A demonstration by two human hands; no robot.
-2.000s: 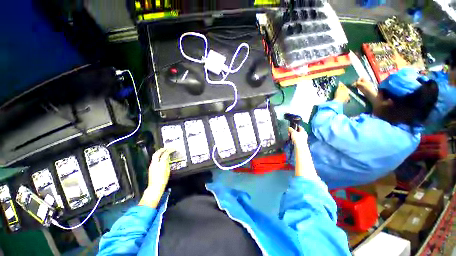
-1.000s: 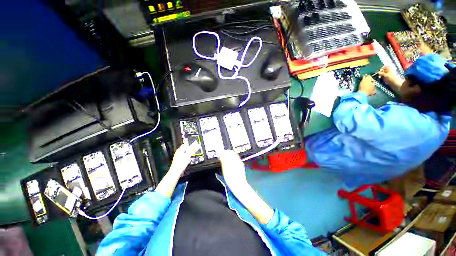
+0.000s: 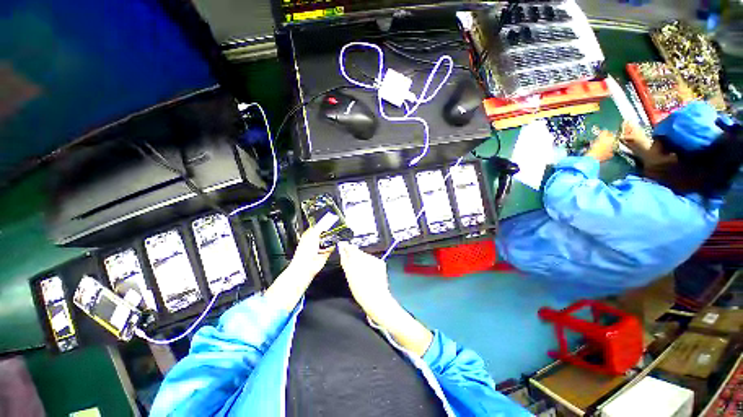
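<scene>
A black phone tray (image 3: 411, 241) lies in front of me with phone units side by side. My left hand (image 3: 309, 256) holds the leftmost phone unit (image 3: 323, 213), which is tilted and dark with gold edges. My right hand (image 3: 365, 278) is at that phone's lower end with its fingers pinched. A white USB cable (image 3: 420, 213) crosses the tray and runs to my right hand; its plug is hidden by the fingers. A black barcode scanner (image 3: 504, 177) rests at the tray's right end.
A black computer case (image 3: 383, 147) behind the tray bears two mice and a white block with looped cable. A second phone tray (image 3: 183, 316) is at left, with another cable. A coworker in blue (image 3: 619, 224) sits at right, near a red stool (image 3: 607, 330) and parts trays (image 3: 542, 61).
My right hand has let go of the scanner and moved left to the leftmost phone. The cable end has left the middle phone. My left hand has tilted the leftmost phone.
</scene>
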